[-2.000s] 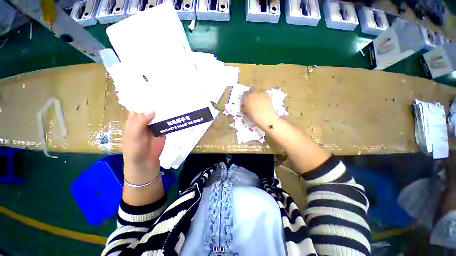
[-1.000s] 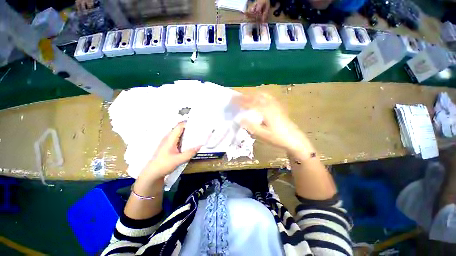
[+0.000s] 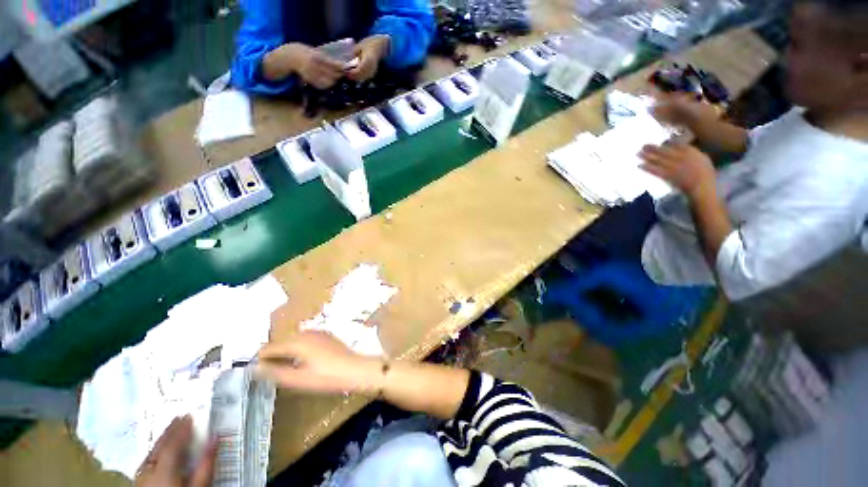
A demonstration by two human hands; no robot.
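Note:
A spread pile of white leaflets (image 3: 143, 380) lies on the bench at the lower left. A neater stack of printed white sheets (image 3: 244, 428) stands at its near right edge. My left hand (image 3: 176, 455), cut off by the bottom edge, is at the pile beside this stack; its grip is blurred. My right hand (image 3: 309, 361) is at the stack's upper end, blurred, its fingertips near the sheets; I cannot tell whether it holds one. Small white slips (image 3: 350, 309) lie in a loose heap beyond my right hand.
Open white product boxes (image 3: 174, 217) with dark parts line the green belt (image 3: 286, 228). Upright white cartons (image 3: 345, 176) stand among them. A person in blue (image 3: 257, 48) works opposite. At right, a person in a light top (image 3: 799, 190) handles a white paper stack (image 3: 609, 162). A blue stool (image 3: 609, 300) stands below.
The view has swung to the right, showing the neighbouring worker. The folded card with the black band is no longer visible. My hands have moved to the printed stack beside the leaflet pile.

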